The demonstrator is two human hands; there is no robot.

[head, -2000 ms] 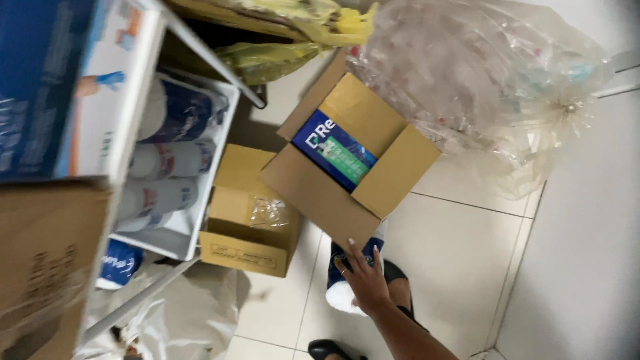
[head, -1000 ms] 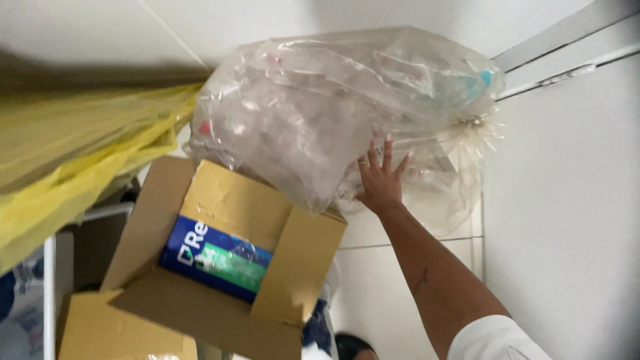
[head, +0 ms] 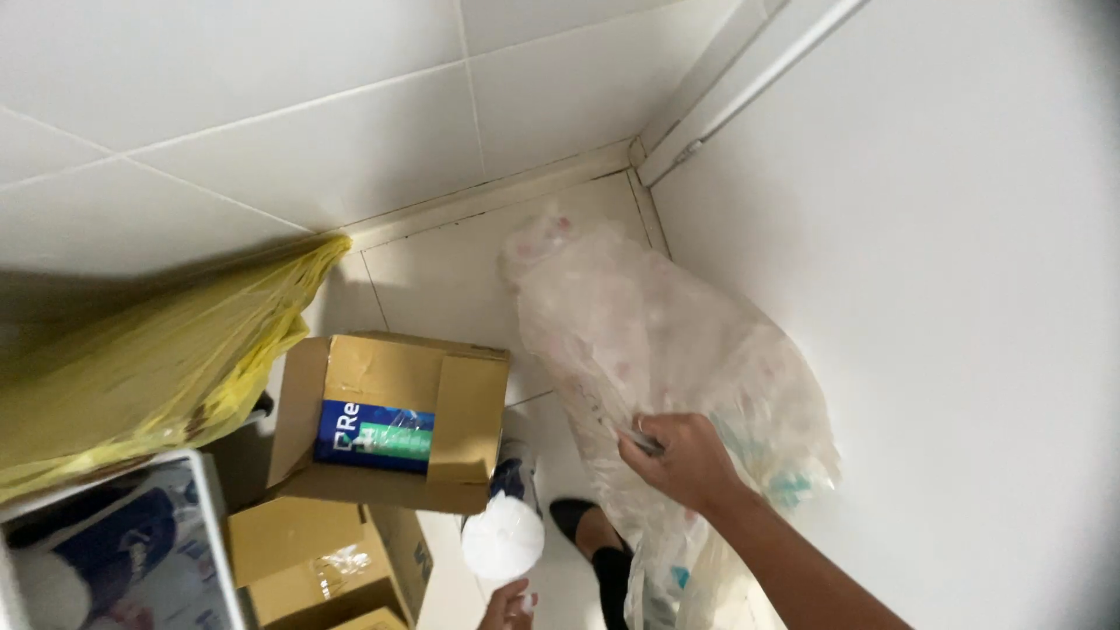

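My right hand (head: 678,459) is closed on the gathered film of a large clear plastic bag (head: 700,341), with a small dark object showing at the fingers. Pinkish and teal items show faintly through the bag. At the bottom edge my left hand (head: 509,605) appears in part, its fingers curled near a white round roll end (head: 503,538); whether it grips anything cannot be told. Left of the bag, an open cardboard box (head: 468,416) holds a blue and green printed package (head: 376,436).
A yellow plastic bag (head: 175,359) hangs at left above a white-rimmed bin (head: 206,525) with wrapped goods. Another cardboard box (head: 297,542) stands beside it. A tiled wall (head: 385,131) and a white door panel (head: 945,262) meet behind. My black shoe (head: 570,516) is on the floor.
My right hand was open against the clear bag one second ago and has now closed on it. The bag has moved away from the wall and lies turned. My left hand has come into view.
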